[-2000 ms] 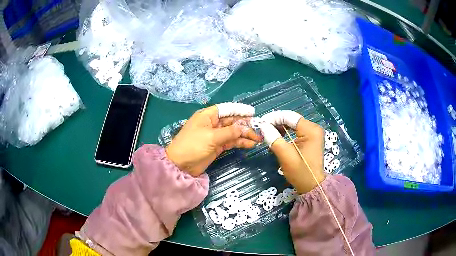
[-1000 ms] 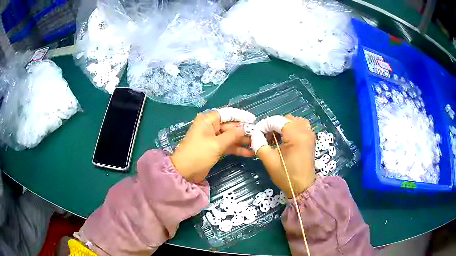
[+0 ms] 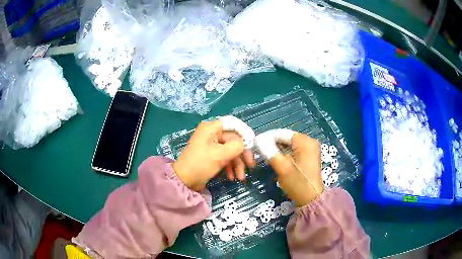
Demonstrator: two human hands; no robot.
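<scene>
My left hand (image 3: 207,154) and my right hand (image 3: 299,169) meet fingertip to fingertip above the clear ribbed tray (image 3: 283,109). White coverings wrap the thumb and forefinger of my right hand and the forefinger of my left. My left thumb and forefinger pinch a small whitish part (image 3: 248,144), blurred and mostly hidden. A thin pale stick (image 3: 307,176) runs from my right hand towards the wrist, faint and blurred. Whether my right fingertips also hold a part is hidden. White plates with holes (image 3: 233,220) lie loose along the tray's near side, and more (image 3: 330,162) lie at its right side.
A dark-screened phone (image 3: 120,134) lies left of the tray on the green table (image 3: 55,172). Clear bags of white pieces stand at far left (image 3: 43,103), upper left (image 3: 105,55) and upper right (image 3: 299,40). An open bag (image 3: 177,83) lies between. The blue bin (image 3: 372,152) is at right.
Both hands have moved slightly down in the picture, still fingertip to fingertip. The stick, clearly visible earlier across the right sleeve, now shows only as a short faint line. Left lower fingers are more spread.
</scene>
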